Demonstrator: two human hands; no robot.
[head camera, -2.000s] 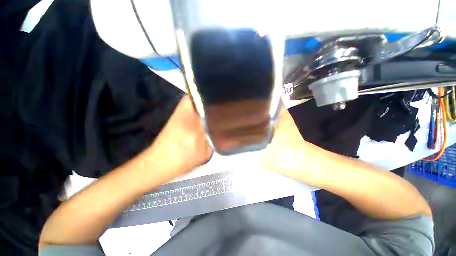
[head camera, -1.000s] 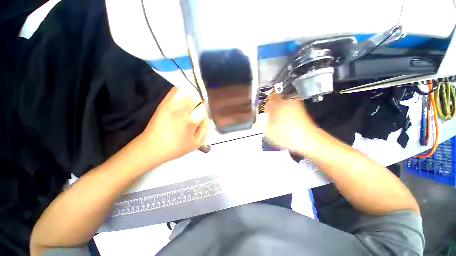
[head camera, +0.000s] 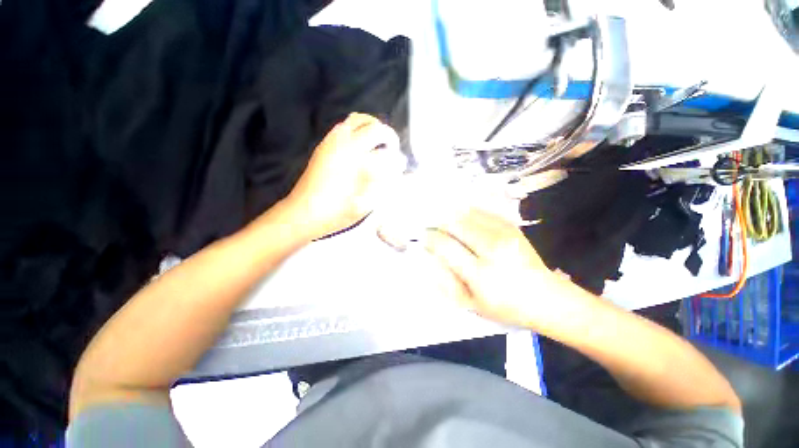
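Note:
The sewing machine head (head camera: 517, 105), white with a blue stripe, stands at the top, its needle area washed out by glare. A large black cloth (head camera: 210, 149) lies heaped on the left. My left hand (head camera: 350, 171) is left of the needle area, fingers curled at the cloth's edge; a thin black edge shows below it. I cannot tell if it grips the cloth. My right hand (head camera: 486, 258) lies flat-looking on the table right of centre, its fingertips lost in glare. What is under its fingers cannot be seen.
Small black cut pieces (head camera: 661, 227) lie on the table at the right. Beyond them are an orange cord (head camera: 743, 236) and a yellow-green coil (head camera: 760, 210). A blue crate (head camera: 745, 319) stands below the right table end. A printed ruler (head camera: 280, 331) runs along the near table edge.
The view has shifted, so the machine's front end no longer covers the middle. My right hand has moved down from beside the machine onto the table. My left hand appears higher.

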